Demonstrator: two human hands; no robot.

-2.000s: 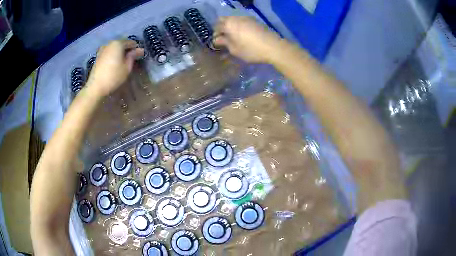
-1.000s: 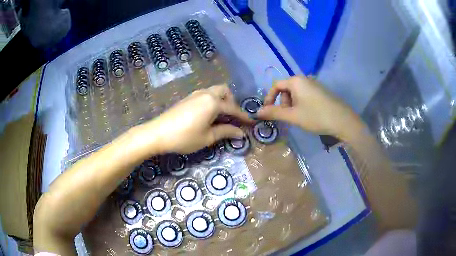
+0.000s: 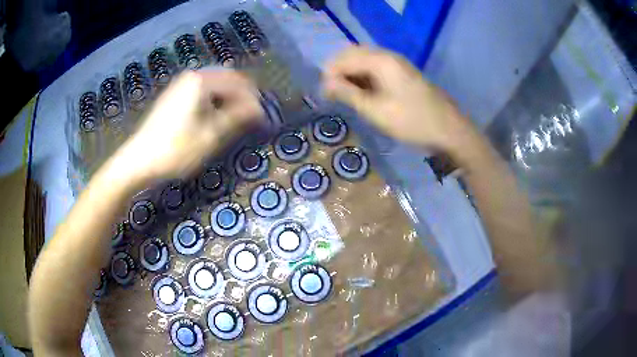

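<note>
The clear packing tray lies nearest me, tan under its plastic, with rows of round ring-shaped parts in its pockets. Behind it the slotted supply tray holds dark ribbed rows of parts on edge. My left hand is blurred above the join of the two trays, fingers bent, hiding part of the supply tray. My right hand is blurred above the back right of the trays, fingers curled. Whether either hand holds a part cannot be told.
A tan stack of cardboard sheets stands at the left edge. A blue panel is at the back right. Clear glittering trays lie to the right beyond the pale partition. Blue tape marks the bench's near right edge.
Two round parts at the packing tray's back right, absent two seconds ago, now sit uncovered. Since one second ago my hands have moved apart and back from them; the view has shifted slightly.
</note>
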